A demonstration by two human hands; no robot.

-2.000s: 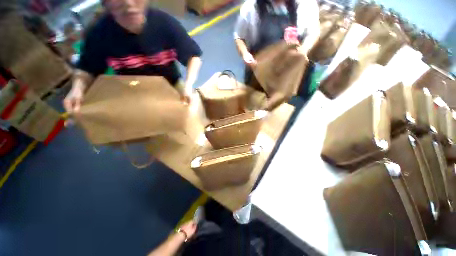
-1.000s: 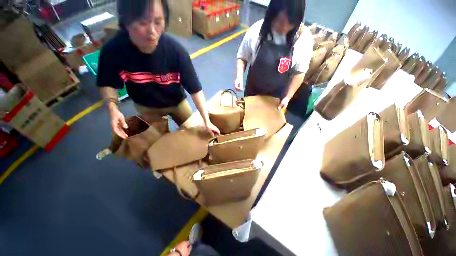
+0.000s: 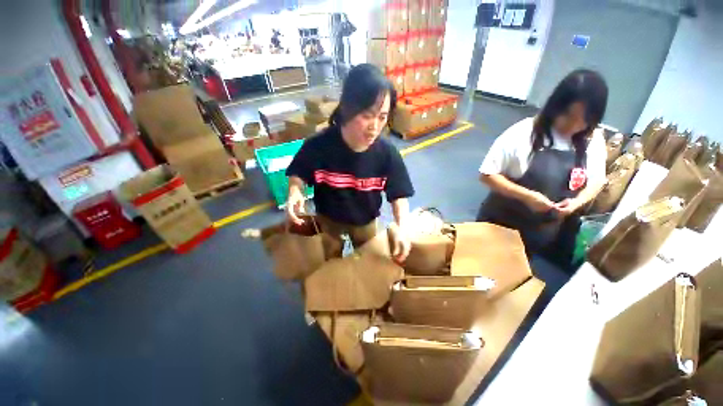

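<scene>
Neither of my hands is in view. Nearest in front of me, a structured brown handbag [image 3: 420, 369] stands upright with white tufts at its top corners. A second structured handbag [image 3: 440, 305] stands just behind it. A flat brown tote bag [image 3: 353, 281] lies to their left, its handles hanging down. Another flat brown bag [image 3: 487, 254] lies behind on the right. The bags rest on a cardboard sheet [image 3: 507, 329]. A person in a dark shirt holds an open tote [image 3: 293, 252] at the left.
A person in a grey apron [image 3: 547, 178] stands behind the stand, hands together. A white-covered table [image 3: 555, 345] with upright bags runs along the right. A green crate [image 3: 277, 170], open cartons [image 3: 168, 210] and stacked red-banded cartons [image 3: 420, 47] stand on the floor behind.
The view has tilted up and turned left; my hand has left the picture. The dark-shirted person's large tote has been laid down and another taken up. The aproned person has let go of a bag.
</scene>
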